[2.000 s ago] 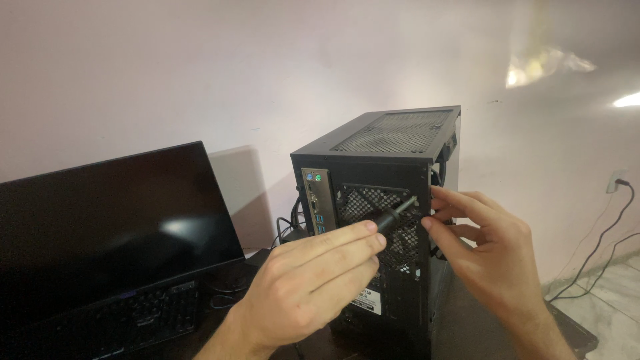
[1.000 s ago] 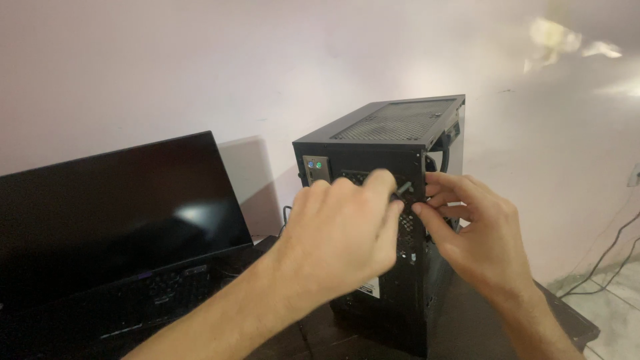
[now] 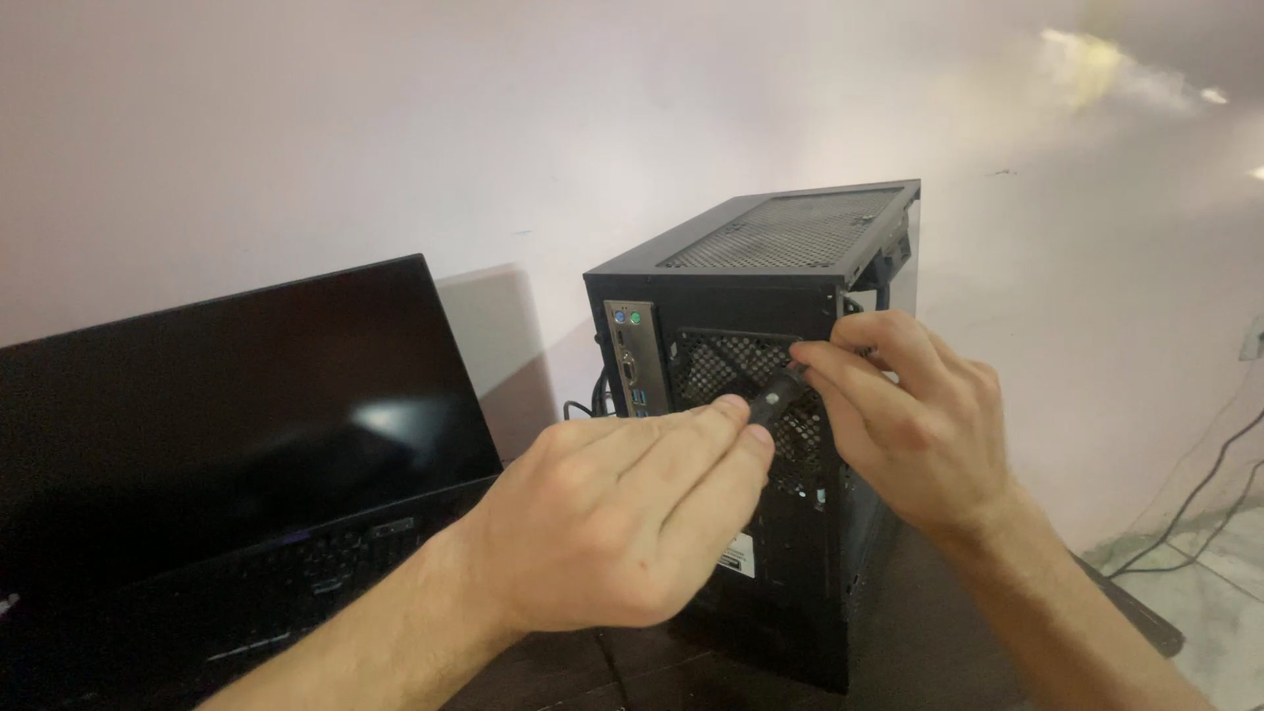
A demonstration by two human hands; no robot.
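Observation:
A black computer tower case (image 3: 790,612) stands with its rear panel facing me, its ports on the left and a perforated fan grille (image 3: 721,365) beside them. My left hand (image 3: 622,513) grips the dark handle of a screwdriver (image 3: 775,397) in front of the grille. The tool points up and to the right. At its far end are the fingertips of my right hand (image 3: 908,425), bent close together by the case's right rear edge. They hide the screwdriver's tip, and whether they pinch a small part cannot be seen.
A black monitor (image 3: 237,425) stands left of the case, with a dark keyboard (image 3: 336,563) below it. Black cables (image 3: 597,395) hang behind the case's left side. The dark table's corner (image 3: 1136,612) is at the lower right, and more cables (image 3: 1185,513) run beyond it near the wall.
The screwdriver's shaft, visible near the right fingers two seconds ago, is now mostly hidden by them. My left hand has changed its pose on the handle over these frames.

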